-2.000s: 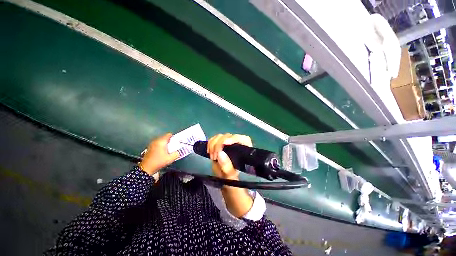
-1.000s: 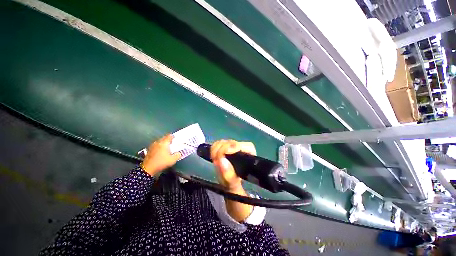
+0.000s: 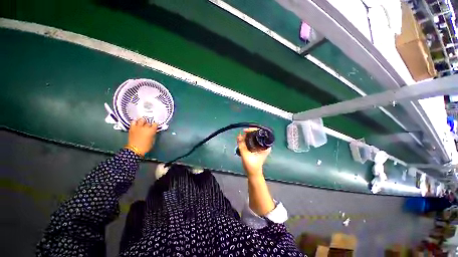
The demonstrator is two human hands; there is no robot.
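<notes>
A round white fan (image 3: pixel 146 103) with a ribbed grille lies face up on the green bench (image 3: pixel 211 108), left of centre. A white piece sticks out at its left side. My left hand (image 3: pixel 142 136) grips the fan's lower rim, fingers over the grille edge. My right hand (image 3: pixel 252 156) is closed around a black electric screwdriver (image 3: pixel 260 139), held right of the fan and apart from it. Its tail end faces the camera and its bit is hidden. Its black cord loops left to the bench's near edge.
Clear plastic boxes (image 3: pixel 306 135) sit right of my right hand, with another (image 3: pixel 362 150) and a white crumpled item (image 3: pixel 379 171) beyond. A grey post (image 3: pixel 361 101) and long shelf rail cross above the bench. Cardboard boxes (image 3: pixel 337 245) stand on the floor.
The white piece with printed marks is gone from my left hand, which is now on a fan that was not visible before. My right hand has moved right and turned the screwdriver away from my left hand.
</notes>
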